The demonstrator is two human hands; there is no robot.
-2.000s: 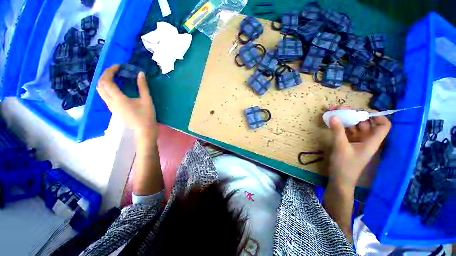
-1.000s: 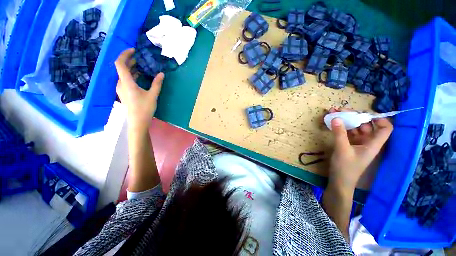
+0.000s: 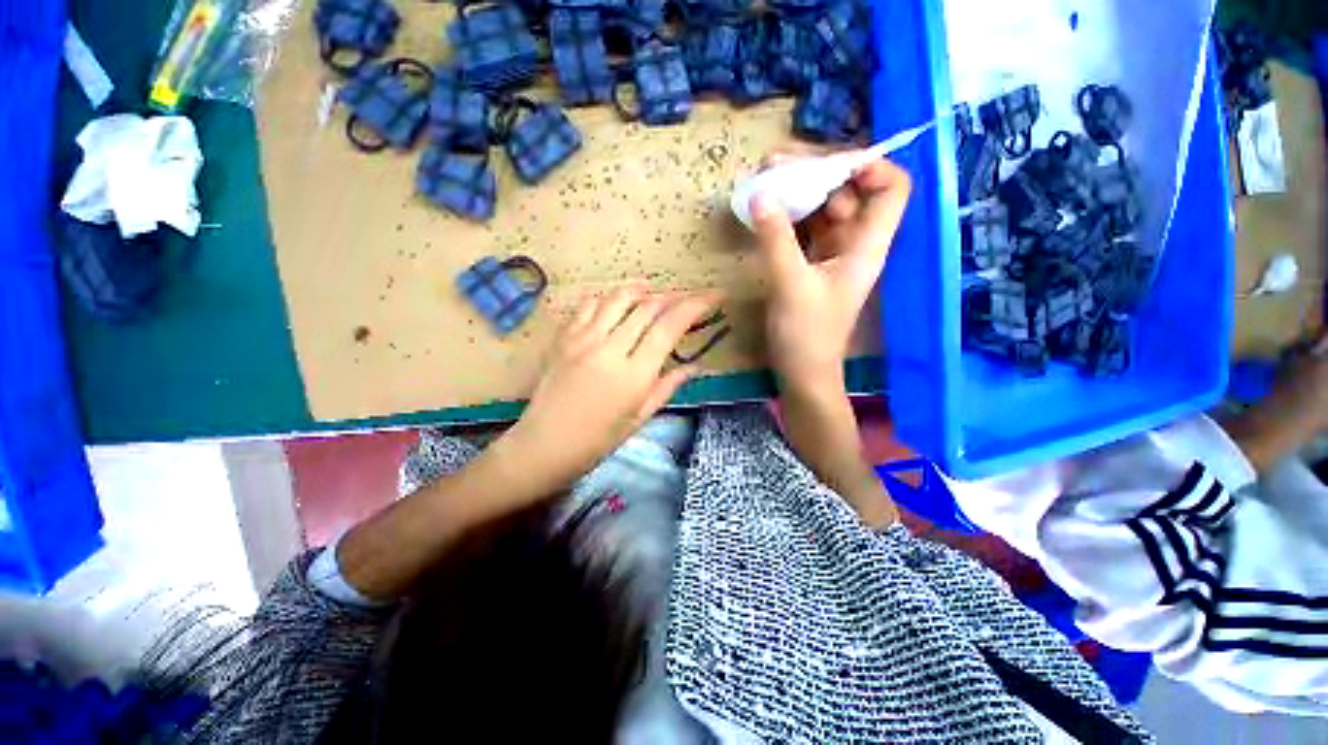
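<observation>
My right hand [image 3: 830,248] holds the white glue bottle [image 3: 798,189] over the board's right side, its long thin nozzle pointing up and right. My left hand [image 3: 619,357] lies palm down on the cardboard work board [image 3: 393,349], its fingertips at the black loop handle [image 3: 704,344]. Whether the fingers grip the loop is hidden. A single plaid mini fabric bag [image 3: 498,296] lies left of my left hand, its dark loop on its upper right side. More plaid bags [image 3: 539,141] are heaped at the board's far edge.
A right blue bin [image 3: 921,386] holds many plaid bags. A white crumpled cloth [image 3: 134,172] and dark plaid bags [image 3: 109,274] lie on the green surface at left. A clear bag with a yellow item [image 3: 187,51] is at upper left. A person's striped white sleeve [image 3: 1238,582] is at right.
My left hand has moved from the dark bags beside the cloth to the loop on the board. The view has shifted right. My right hand still holds the bottle.
</observation>
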